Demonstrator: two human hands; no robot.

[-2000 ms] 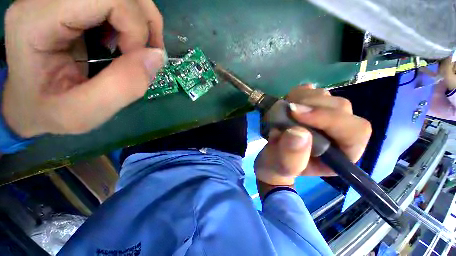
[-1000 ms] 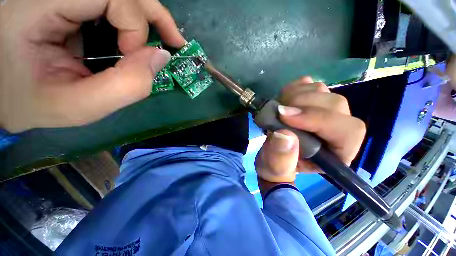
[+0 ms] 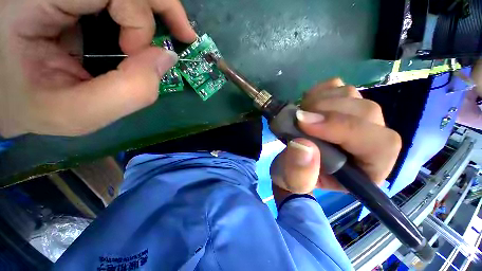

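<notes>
A green circuit board (image 3: 203,74) lies on the dark green bench mat. A second circuit board (image 3: 172,79) lies beside it, partly covered by my left hand (image 3: 100,69). My left hand pinches thin solder wire (image 3: 105,55) between thumb and index finger; the wire's end reaches over the first board. Another fingertip of this hand is at that board's upper edge. My right hand (image 3: 338,135) holds the soldering iron (image 3: 240,82) like a pen. The iron's tip is at the upper right part of the first board.
The bench mat (image 3: 296,42) ends in an edge close to my lap. Black ribbed equipment (image 3: 449,32) stands at the upper right. A blue panel (image 3: 428,127) and metal rails are at the right. A clear crinkled plastic bag (image 3: 61,235) is at the lower left, below the bench.
The iron tip has moved from the first board's right edge onto its surface. A finger of my left hand has extended to the board's upper edge. The view has shifted slightly.
</notes>
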